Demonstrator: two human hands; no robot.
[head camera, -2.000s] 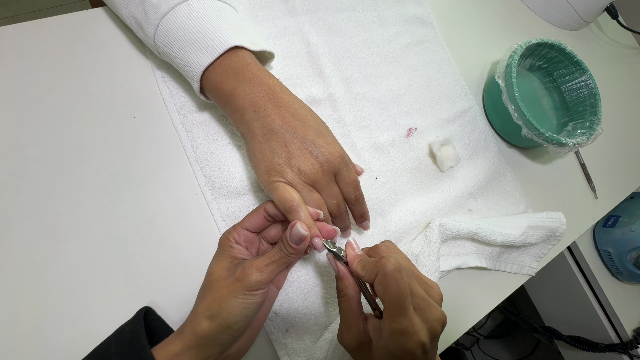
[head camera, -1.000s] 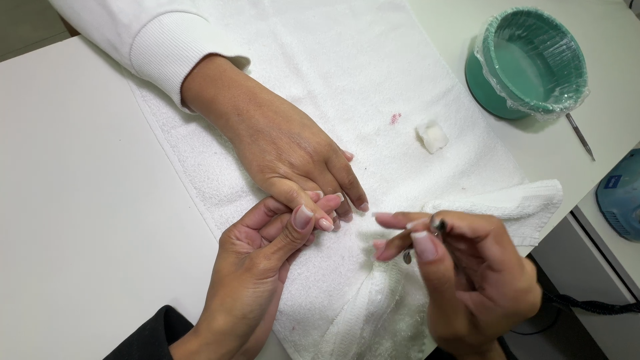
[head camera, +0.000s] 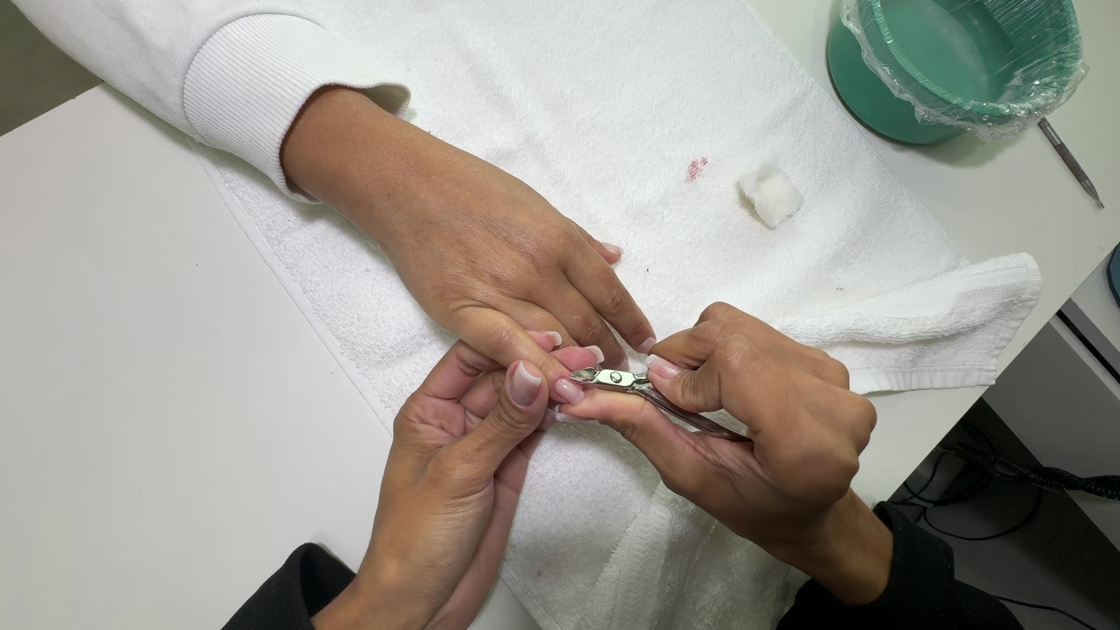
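Another person's hand (head camera: 481, 236), in a white ribbed cuff, lies palm down on a white terry towel (head camera: 542, 114). My left hand (head camera: 464, 455) holds that hand's little finger between thumb and fingers. In my right hand (head camera: 744, 420) is a metal cuticle nipper (head camera: 616, 378), its jaws against the edge of the little finger's nail. One of my right fingers reaches under the nipper and touches near that fingertip. A cotton piece (head camera: 772, 197) sits on the towel beside a small pink stain.
At the upper right stands a green bowl (head camera: 892, 96) lined with clear plastic. A slim metal tool (head camera: 1071, 163) lies beside it on the white table (head camera: 131, 350). The towel's right end is bunched near the table edge, with black cables (head camera: 1032, 475) below.
One second ago my right hand was away from the fingers, at the right; now it is back with the nipper at the little finger's nail. My left hand has kept its hold.
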